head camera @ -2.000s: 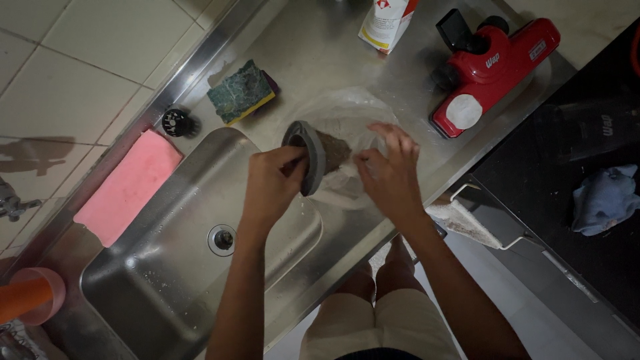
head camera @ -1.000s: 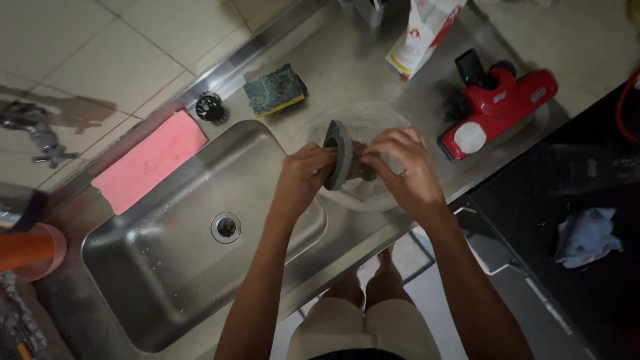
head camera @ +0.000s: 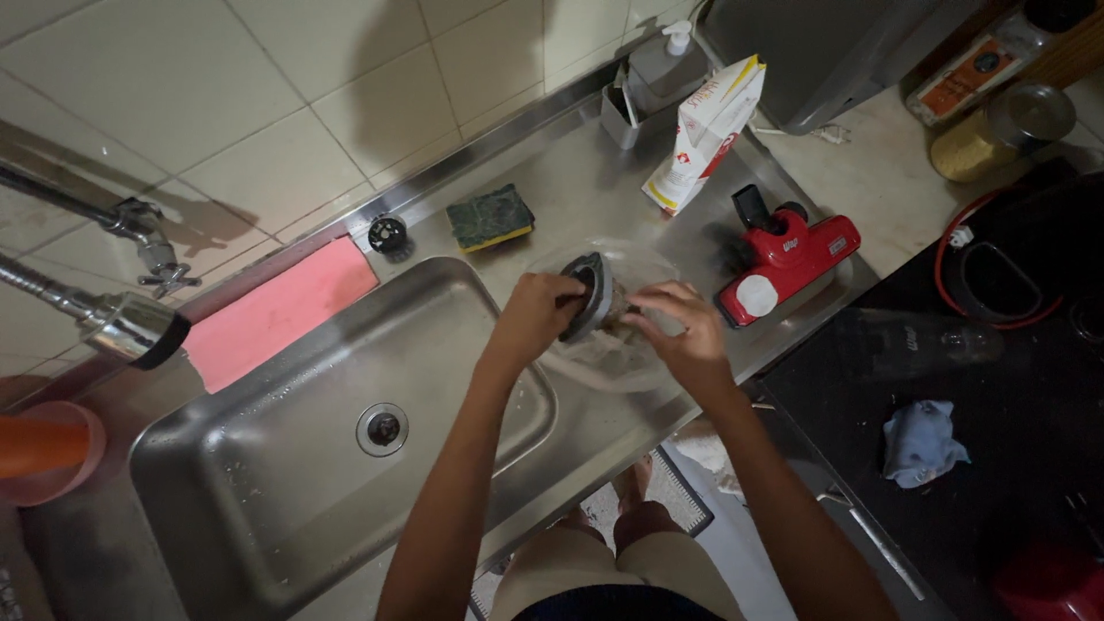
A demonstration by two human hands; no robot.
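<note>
My left hand (head camera: 543, 312) grips the dark grey rim of a vacuum cleaner filter (head camera: 593, 297), its thumb and fingers at the open side. The filter is tilted on its side over a clear plastic bag (head camera: 634, 362) on the steel counter. Close to the filter's dusty, brownish part is my right hand (head camera: 686, 332), fingertips bent toward it; whether they pinch some dust or only touch cannot be made out. A red vacuum floor head (head camera: 798, 267) lies to the right of the bag.
Left of the bag is the steel sink (head camera: 302, 492), under a faucet spray head (head camera: 134, 328). A pink cloth (head camera: 280, 310), a sponge (head camera: 490, 217) and a drain strainer (head camera: 387, 233) lie behind it. A carton (head camera: 707, 134) stands farther back. A blue cloth (head camera: 923, 442) rests on the black surface at right.
My left hand keeps hold of the filter, which is turned more edge-on than two seconds ago. My right hand stays beside it, its fingers shifting. The view has moved, showing more of the wall and faucet.
</note>
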